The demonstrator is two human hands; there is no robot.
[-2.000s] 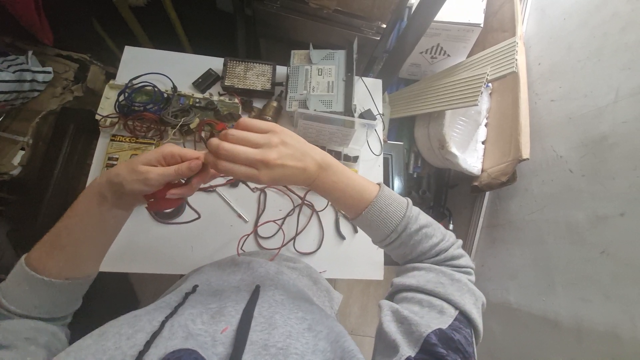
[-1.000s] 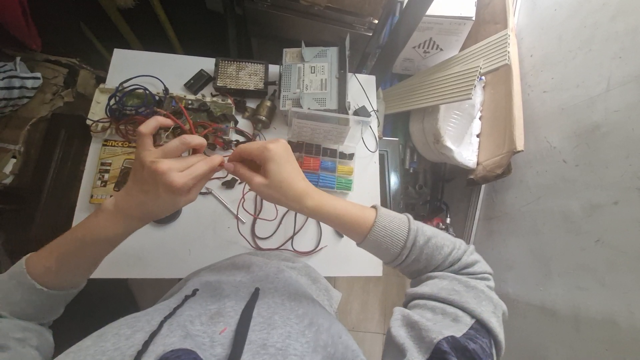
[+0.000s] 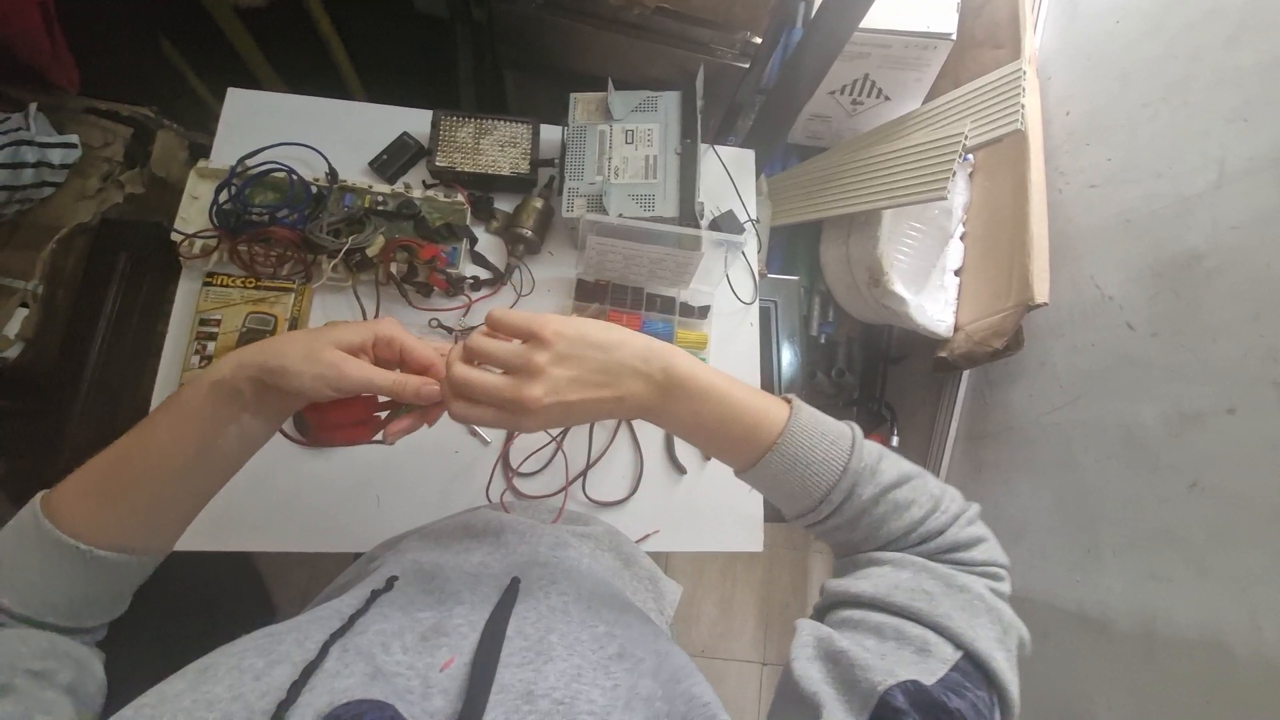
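Note:
Above the white table (image 3: 240, 500), my left hand (image 3: 365, 370) and my right hand (image 3: 550, 375) meet with fingertips pinched together; what they pinch is too small and covered to make out. Thin red and black wires (image 3: 600, 490) run in loose loops below my right hand. A red tool or clamp (image 3: 345, 420) shows under my left hand, partly covered by it. Just beyond the fingers lie red clips (image 3: 430, 255) with wires. An open clear plastic case (image 3: 645, 250) holds heat-shrink tubing in several colours (image 3: 655, 325), partly behind my right forearm.
Along the back are a circuit board with coiled wires (image 3: 265, 195), an LED light panel (image 3: 485, 148), a black battery pack (image 3: 397, 157), a brass-coloured motor-like part (image 3: 530, 220) and a metal device casing (image 3: 630, 155). An Ingco multimeter box (image 3: 245, 315) lies left; slatted panels (image 3: 880, 175) stand right.
My hands came apart slightly differently: my left hand's fingers, raised and curled one second ago, now lie lower beside my right hand. The tubing case, hidden two seconds ago, shows beyond my right forearm.

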